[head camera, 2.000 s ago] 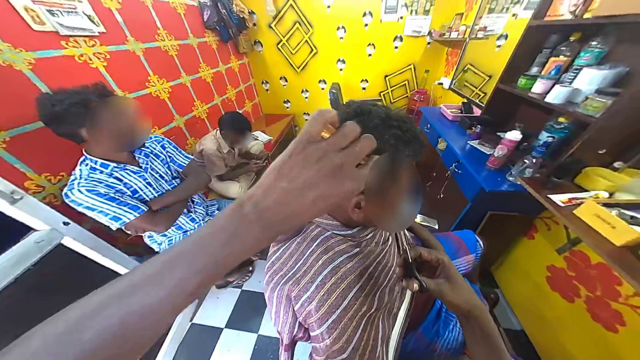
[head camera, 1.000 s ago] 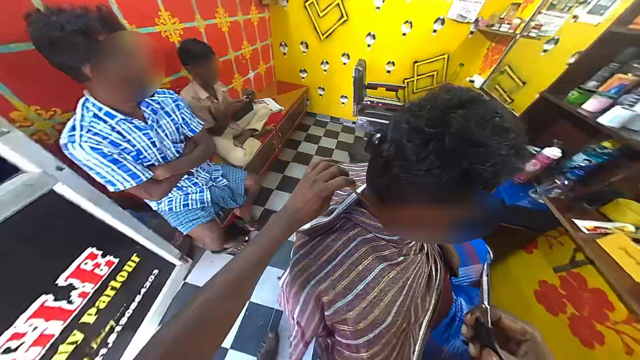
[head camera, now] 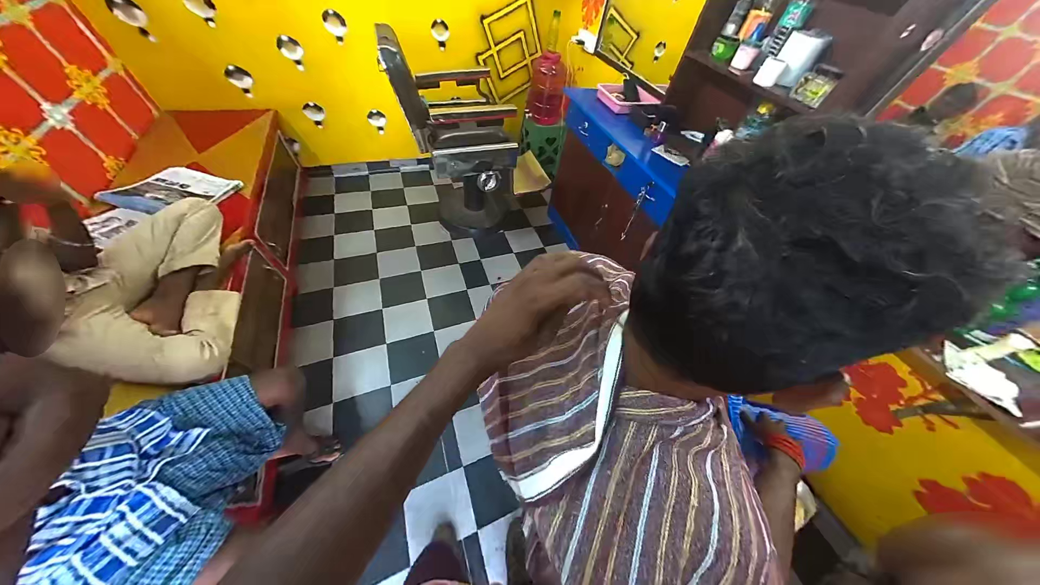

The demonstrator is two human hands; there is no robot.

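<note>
A seated person with short black hair [head camera: 812, 252] has a striped brown cloth [head camera: 666, 496] over the shoulders and back. Its white-edged flap [head camera: 569, 471] lies folded at the left shoulder. My left hand [head camera: 552, 296] has its fingers curled on this cloth beside the neck; the fingertips are partly hidden. A blurred brown shape at the lower right edge may be my right hand or forearm, and its fingers do not show. The seated person's arm with a red wristband [head camera: 784, 451] rests low in front, near blue cloth.
Two people sit at the left, one in a blue checked garment [head camera: 146, 487], beside a bench with newspapers [head camera: 171, 188]. A barber chair [head camera: 463, 122] stands at the back. A blue-topped cabinet [head camera: 617, 154], shelves with bottles [head camera: 747, 77] and a counter [head camera: 987, 374] line the right side.
My left hand has gone from the hair to the cloth beside the neck. The dark tool seen earlier in my right hand no longer shows. The view has turned downward and closer.
</note>
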